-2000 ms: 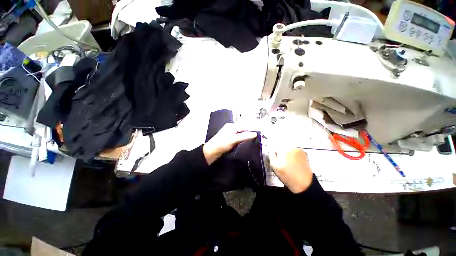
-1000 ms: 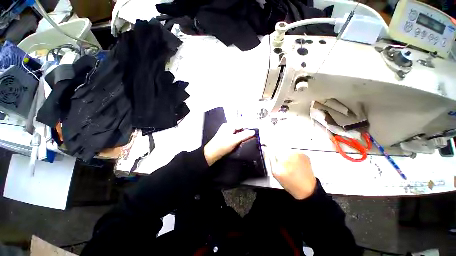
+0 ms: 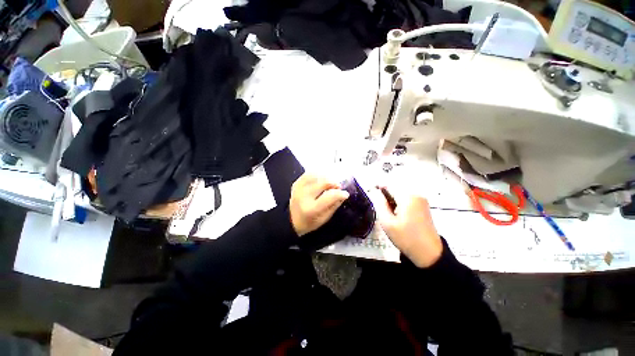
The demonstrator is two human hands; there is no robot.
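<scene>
A dark cut fabric piece, purplish at its edge, lies at the near table edge in front of the needle area. My left hand is closed on it, and a flap of dark cloth sticks out beyond the hand to the upper left. My right hand is just right of the piece, with a small dark item between thumb and fingers; what it is cannot be told. The off-white sewing machine stands at the right.
A black stack of cut pieces lies left. Orange-red scissors, a blue pen and grey-beige scraps lie under the machine arm. Black cloth is heaped at the far edge. A control panel is top right.
My left hand has closed and bunched the piece, and its far flap has swung to the left. My right hand's fingers have opened slightly, showing the small dark item. The view has shifted slightly.
</scene>
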